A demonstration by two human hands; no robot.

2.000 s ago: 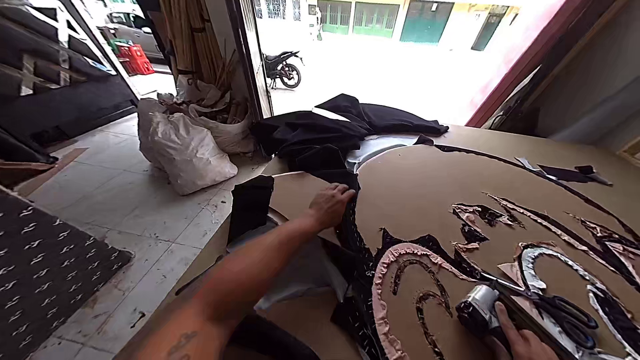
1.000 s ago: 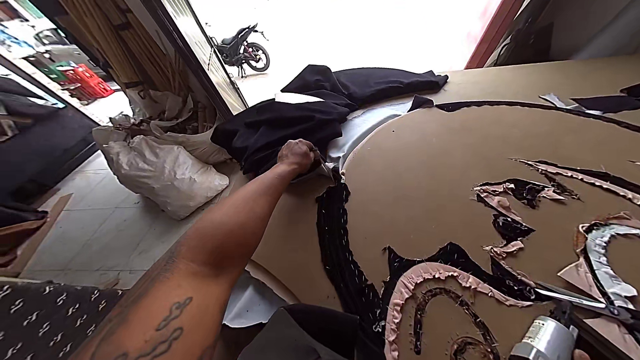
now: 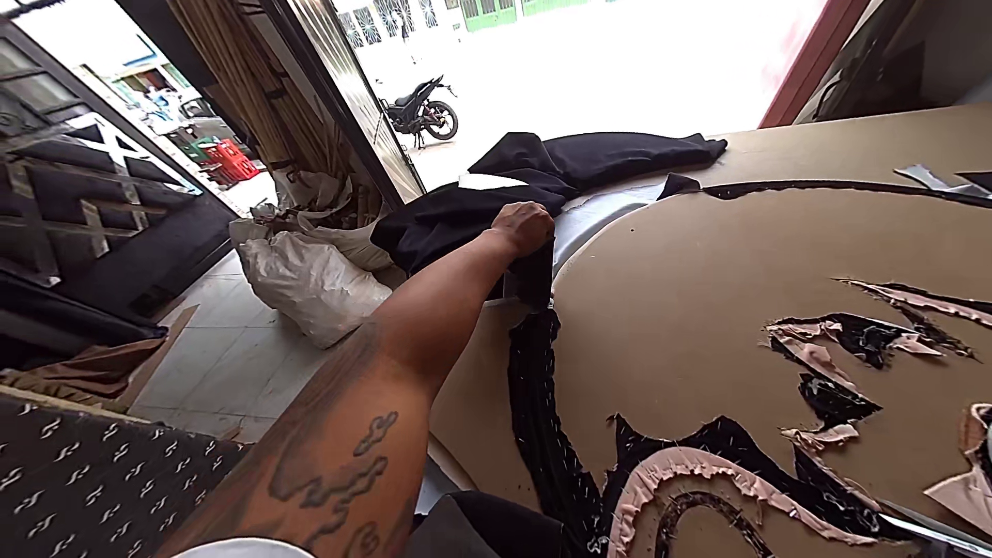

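My left hand [image 3: 525, 227] is closed on the edge of black fabric [image 3: 457, 217] bunched at the rim of a large brown board [image 3: 643, 310]. A dark flap of it hangs beneath my fist. Stapled black fabric strip [image 3: 535, 395] runs down the board from there, and pale grey material [image 3: 604, 213] lies along the curved edge to the right. Gathered pink fabric [image 3: 682, 465] with black cloth is fixed in a curve near the bottom. Part of a metal blade, apparently scissors [image 3: 930, 531], shows at the lower right. My right hand is out of view.
A white sack [image 3: 302, 279] stands on the tiled floor [image 3: 232, 356] beside long wooden poles [image 3: 248, 85]. Patterned black fabric [image 3: 93, 480] covers a piece at the lower left. Outside the doorway are a motorcycle [image 3: 422, 110] and red crates [image 3: 231, 160].
My left hand has moved forward along the board's edge, with the fabric edge in its grasp. My right hand, earlier holding a metallic tool at the lower right, has left the view.
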